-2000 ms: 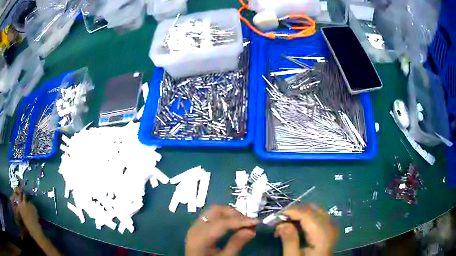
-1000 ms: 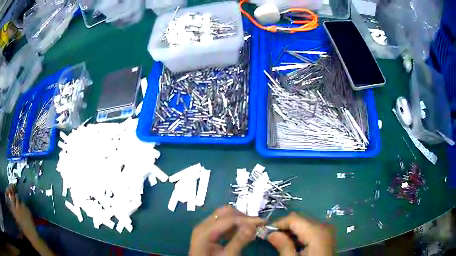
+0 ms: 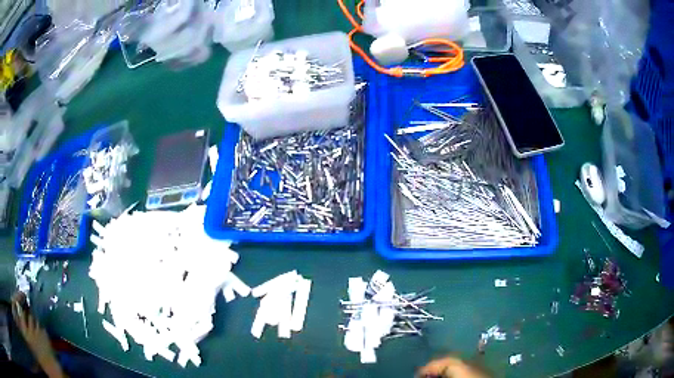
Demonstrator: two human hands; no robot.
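Note:
A pile of wrapped sets (image 3: 373, 317), white wraps with thin metal ends sticking out, lies on the green tabletop before me. My right hand (image 3: 449, 368) shows only in part at the bottom edge, right of the pile; its fingers are cut off, and I cannot tell whether it holds anything. My left hand is out of the picture. White strips (image 3: 159, 277) lie in a big heap at left, with a few separate strips (image 3: 283, 304) beside it. Short metal pieces (image 3: 295, 177) fill the left blue tray, and long thin rods (image 3: 458, 199) the right one.
A clear tub (image 3: 288, 111) of wrapped sets sits on the left tray. A smartphone (image 3: 517, 103) lies on the right tray's edge. An orange cord (image 3: 443, 57) is behind. A scale (image 3: 177, 168), dark red bits (image 3: 602, 288) and another person's hand (image 3: 33, 332) show at the sides.
My hands were together over a small white-and-metal piece; now the left is out of view and the right is lower, mostly cut off. The whole scene sits lower in the picture.

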